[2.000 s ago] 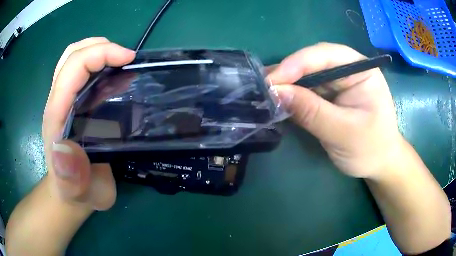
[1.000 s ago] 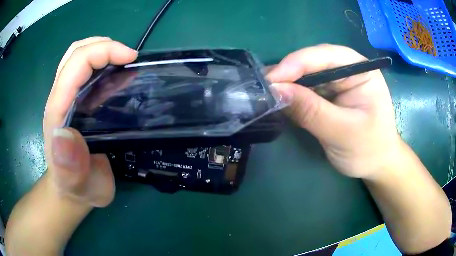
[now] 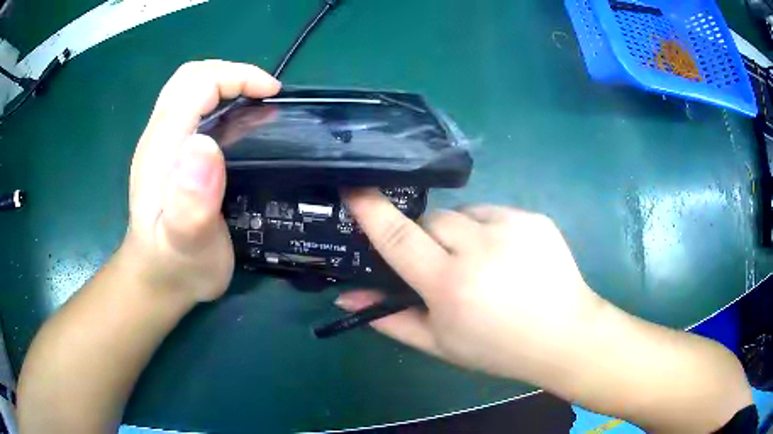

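The black LCD screen module (image 3: 330,131) in clear film is tilted up above the main board (image 3: 297,233). My left hand (image 3: 191,178) grips the left end of the screen, thumb in front and fingers behind. My right hand (image 3: 475,280) has its index finger under the screen's lower edge, touching or close to the board; the fingertip is partly hidden. The slim black tool (image 3: 360,318) lies in the right hand's lower fingers, its end pointing left. A small white connector (image 3: 315,209) shows on the board.
A blue perforated basket (image 3: 636,72) with orange rubber bands (image 3: 678,61) stands at the upper right. A black cable (image 3: 301,42) runs up from behind the screen. A silvery cable end (image 3: 13,200) lies at the far left on the green mat (image 3: 508,153).
My right hand has let go of the screen's right end and moved down and left to the board, tool still held. The screen is tilted further, showing more board. The view has shifted.
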